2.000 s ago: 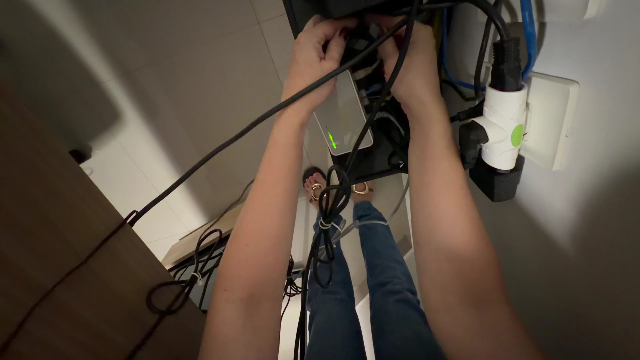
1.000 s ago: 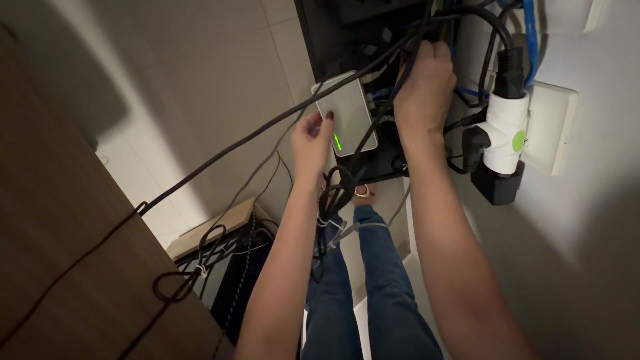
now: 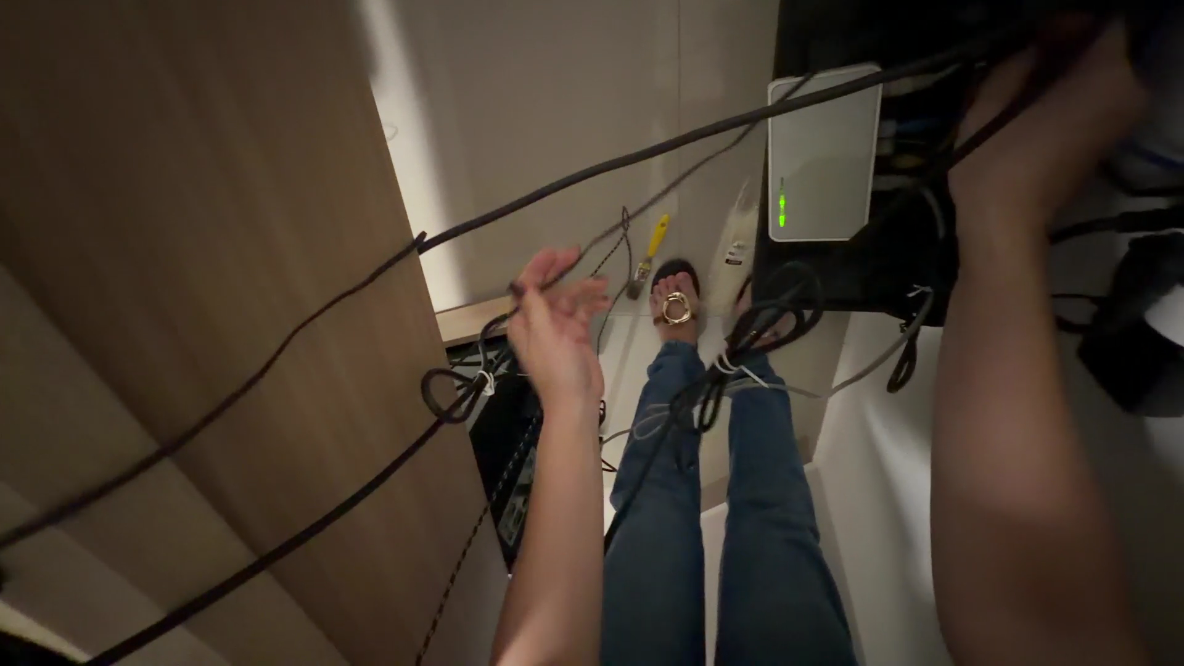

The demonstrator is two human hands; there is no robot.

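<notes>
My left hand (image 3: 560,333) is raised near the middle of the view, palm turned up and fingers partly curled around a thin dark cable (image 3: 638,205); whether it grips the cable is unclear. At the upper right, my right hand (image 3: 1045,120) is at a dark cable beside the black shelf, its fingers blurred and in shadow. Between the hands, a white network box (image 3: 823,157) with green lights lies on the black shelf (image 3: 860,282). A thick black cable (image 3: 647,153) crosses over the box. Below it hangs a tied bundle of black cable (image 3: 717,370).
A wooden panel (image 3: 231,277) fills the left side. Another looped black cable (image 3: 449,393) with a white tie hangs beside it. On the floor lie a yellow-handled paintbrush (image 3: 655,242) and a clear plastic wrapper (image 3: 737,240), near my sandaled foot (image 3: 677,301). Black plugs (image 3: 1133,324) are at the right.
My left hand has moved from the white box to the thin cable left of it. My right hand remains among the cables by the shelf. The view has shifted left.
</notes>
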